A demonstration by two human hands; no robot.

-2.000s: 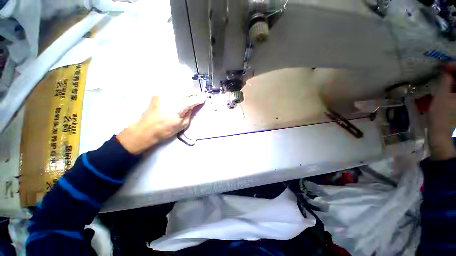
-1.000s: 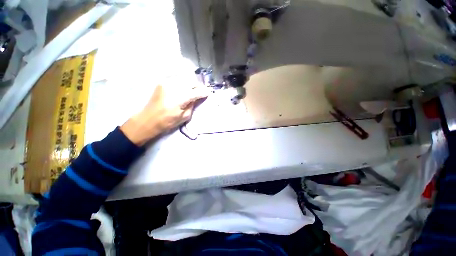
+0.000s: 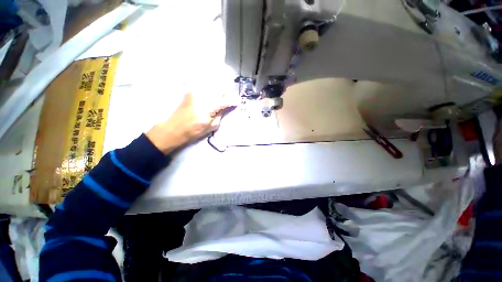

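Observation:
My left hand [image 3: 190,124] lies on the white table with its fingertips beside the presser foot [image 3: 249,95] of the sewing machine [image 3: 385,44]. The area under the fingers is washed out, so I cannot tell whether they hold cloth. A thin dark curved line [image 3: 216,145] shows just below the fingers. My right hand is not in view; only its dark blue sleeve [image 3: 481,226] shows at the right edge. Thread snips [image 3: 383,142] with dark red handles lie on the right of the machine bed.
Brown board with yellow printed tape [image 3: 77,126] is at the left, with a long white strip [image 3: 55,71] above it. White cloth [image 3: 256,234] lies below the table edge. Crumpled white cloth [image 3: 385,237] is at the lower right.
My right hand, seen at the right edge two seconds ago, has gone out of view. My left hand stays beside the presser foot. The whole view has shifted slightly.

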